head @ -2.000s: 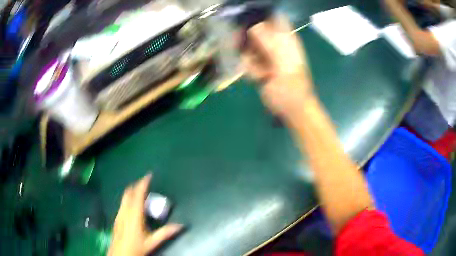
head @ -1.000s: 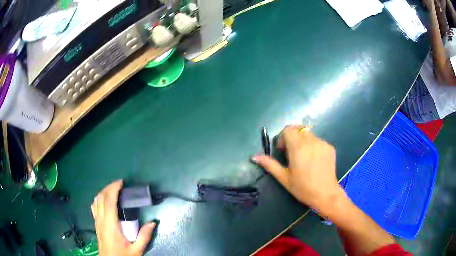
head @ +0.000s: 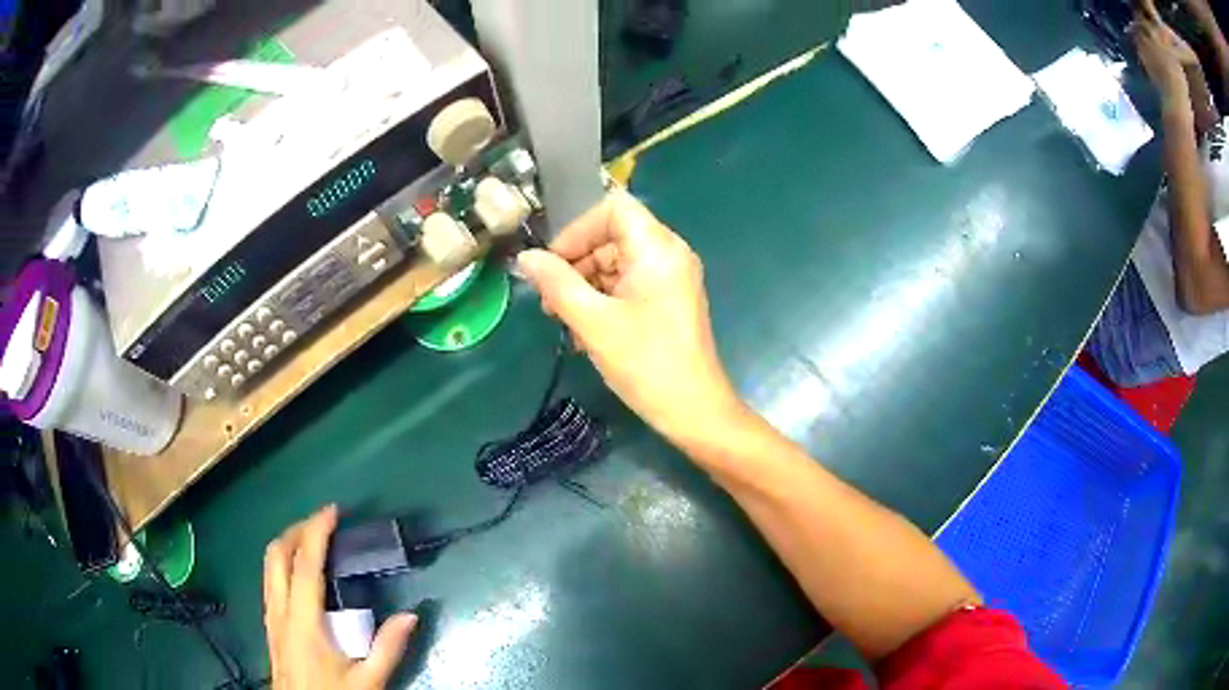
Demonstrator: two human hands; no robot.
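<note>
A black power adapter (head: 368, 549) lies on the green mat, against a white mains socket (head: 351, 631). My left hand (head: 317, 613) is around the socket, thumb on its right side and fingers along its left. The adapter's DC output cord (head: 542, 445) lies bundled on the mat and runs up to my right hand (head: 620, 290). My right hand pinches the cord end near the knobs of the DC electronic load (head: 303, 256); the plug tip is mostly hidden by the fingers. The load shows green digits on two displays.
The load stands on a wooden shelf (head: 216, 452) with a grey post (head: 546, 95) beside it. A tumbler with a purple lid (head: 115, 384) is at left. White papers (head: 937, 74) lie upper right, a blue crate (head: 1078, 526) is beyond the bench edge, and another person's arm (head: 1186, 202) shows at far right.
My right hand has moved up and left from the mat to the meter knobs, drawing the cord bundle upward. My left hand stays around the socket, with the adapter beside it.
</note>
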